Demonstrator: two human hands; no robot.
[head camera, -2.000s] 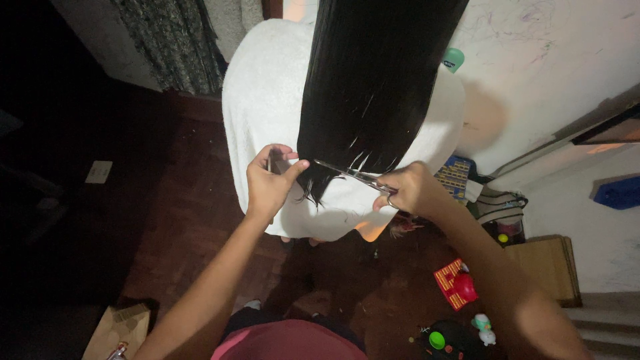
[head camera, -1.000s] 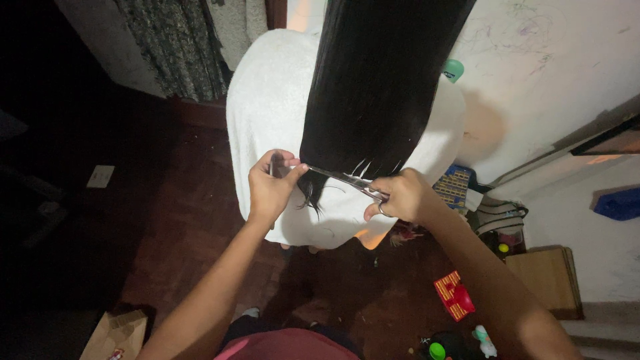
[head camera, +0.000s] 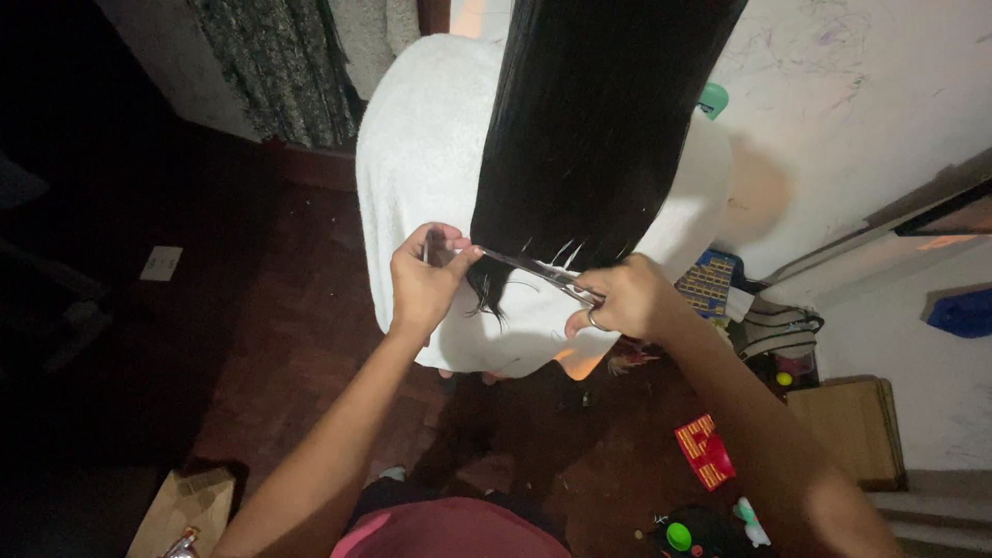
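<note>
Long straight dark hair (head camera: 585, 132) of a person hangs down over a white towel (head camera: 418, 155) draped around that person. My right hand (head camera: 628, 298) holds metal hair scissors (head camera: 542, 271), a finger through one ring, the blades lying across the hair's lower edge and pointing left. At the hair's lower left corner is my left hand (head camera: 426, 275), thumb and fingers pinched near the scissor tips. A comb seems to be in its fingers, mostly hidden. A dark lock of hair (head camera: 488, 291) dangles below the blades, with a few loose strands on the towel.
A wall with scribbles (head camera: 837, 77) stands at the right. On the brown floor lie a red and yellow object (head camera: 704, 452), a green round item (head camera: 679, 535) and a wooden board (head camera: 845, 430). A cardboard box (head camera: 184, 511) is at the lower left, a grey curtain (head camera: 271, 70) at the upper left.
The scissors have moved slightly left along the hair's lower edge since two seconds ago, their tips now at my left fingers. My left hand has stayed at the hair's left corner.
</note>
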